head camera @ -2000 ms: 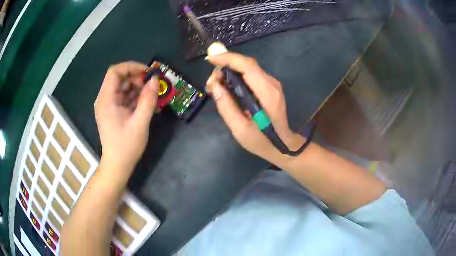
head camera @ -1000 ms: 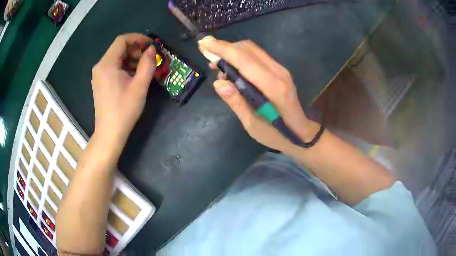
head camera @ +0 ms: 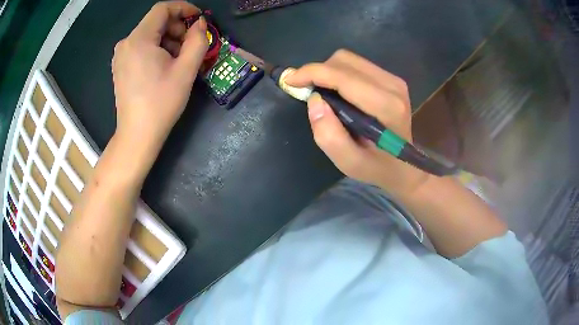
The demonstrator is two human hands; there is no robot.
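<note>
A phone board in a black housing [head camera: 225, 75] lies on the dark mat, green with gold pads. My left hand [head camera: 159, 60] is at its upper left end, fingertips on a red part with a round gold centre [head camera: 211, 42]. My right hand [head camera: 365, 117] holds the soldering iron [head camera: 359, 119], black with a green band and cream collar. The iron's thin tip points left and reaches the board's upper edge beside the red part. Whether it touches is too small to tell.
A white grid parts tray [head camera: 149, 222] with tan pockets lies at the left, partly under my left forearm, some pockets holding red parts. The green conveyor [head camera: 25, 38] with a pale edge curves at the far left. A speckled solder pad [head camera: 260, 5] shows at the top edge.
The iron has swung from above the solder pad down to the board's edge. The board, my left hand and the tray sit higher or further left in view. My left fingers stay on the red part.
</note>
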